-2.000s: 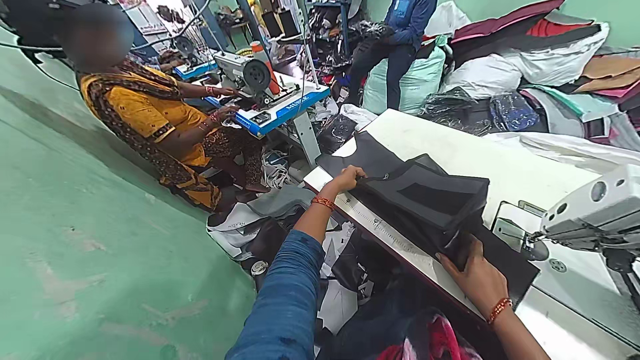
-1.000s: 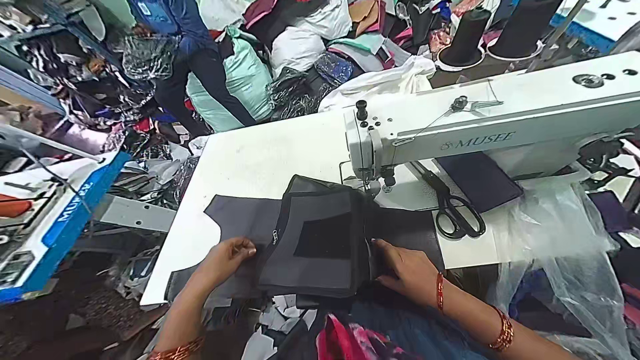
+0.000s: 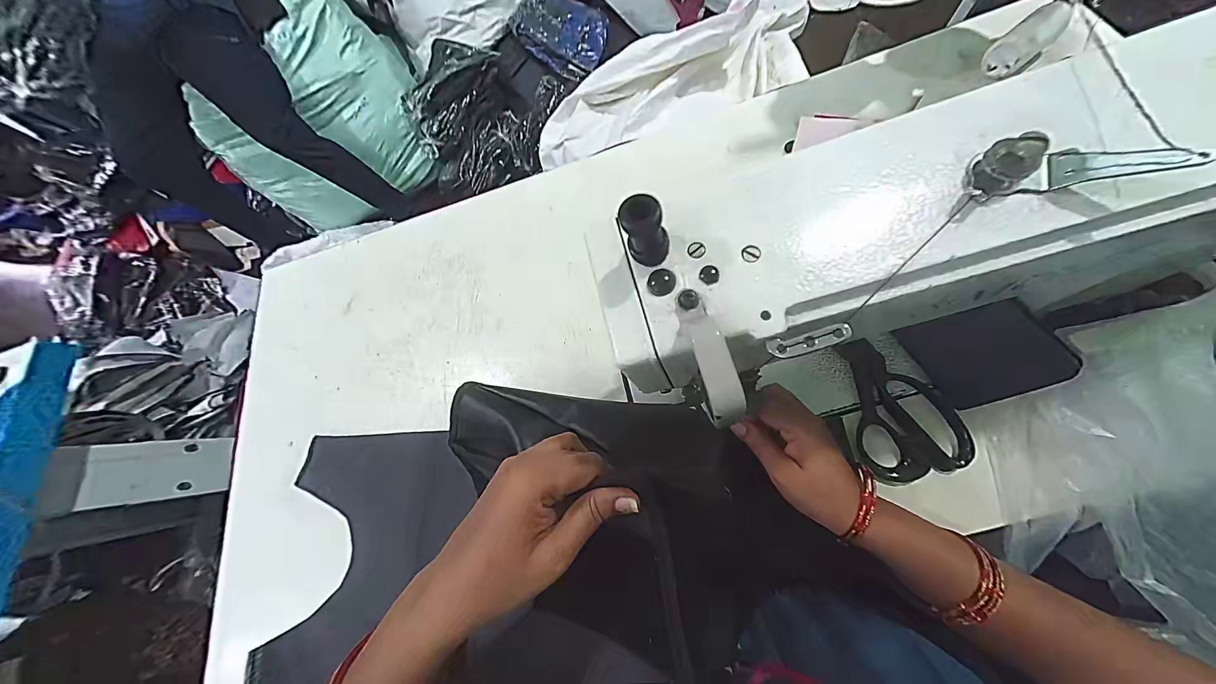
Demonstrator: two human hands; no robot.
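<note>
A black fabric piece point(image 3: 589, 418) lies bunched in front of the sewing machine point(image 3: 807, 228), its upper right part near the needle area. My left hand point(image 3: 541, 513) grips a fold of it between thumb and fingers. Close to the presser area, my right hand point(image 3: 803, 461) pinches its edge with thumb and fingertips. The needle itself is hidden. Under my left forearm, a flat dark grey cut panel point(image 3: 380, 503) with a curved edge lies on the white table point(image 3: 427, 313).
Black-handled scissors point(image 3: 912, 427) lie right of my right hand, beside a dark fabric piece point(image 3: 988, 351). Clear plastic sheeting point(image 3: 1121, 427) covers the right side. Beyond the table are a person's legs point(image 3: 218, 104), a pale green sack point(image 3: 351, 104) and white cloth point(image 3: 665, 76).
The black piece, flat under both hands a second ago, is now folded up and in at the machine head. My right hand has moved up beside the needle area. The view is closer.
</note>
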